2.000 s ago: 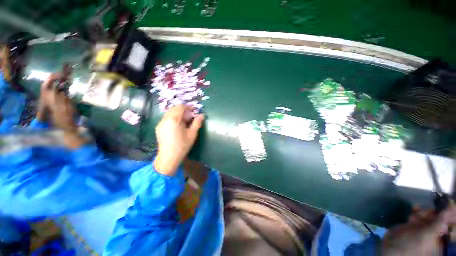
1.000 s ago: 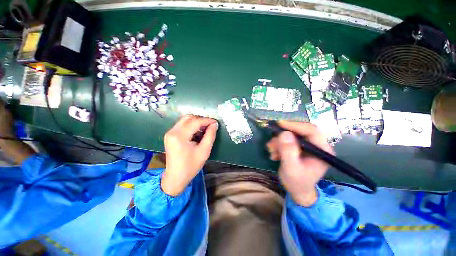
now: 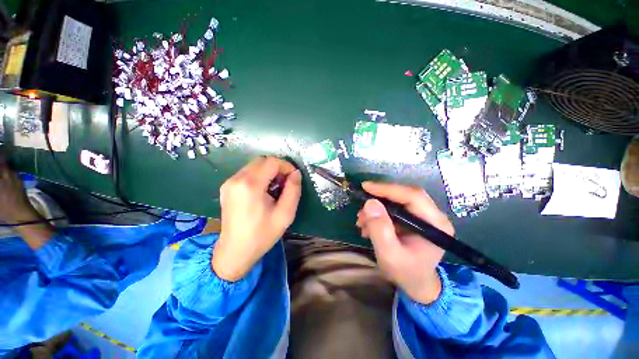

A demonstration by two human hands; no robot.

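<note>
My right hand (image 3: 403, 238) grips a black soldering iron (image 3: 448, 243); its thin tip reaches over the upper part of a small green-and-silver circuit board (image 3: 328, 184) lying on the bench. My left hand (image 3: 258, 210) is just left of that board, thumb and forefinger pinched together at its upper left edge. Something small and dark shows between the fingers, probably a connector lead, but it is mostly hidden. A second board (image 3: 392, 142) lies just to the upper right. A tangled heap of white connectors with dark red wires (image 3: 172, 95) lies at the upper left.
Overlapping circuit boards (image 3: 466, 175) lie at right, beside a white paper (image 3: 581, 191) and a black fan (image 3: 595, 98). At left are a black soldering station (image 3: 70, 49), its cables and a small white-and-red object (image 3: 95, 162). Another person's blue sleeve (image 3: 63, 280) is at lower left.
The iron first appears in my right hand one second ago; its tip has since moved left over the board. My left hand has moved from the connector heap to beside the board.
</note>
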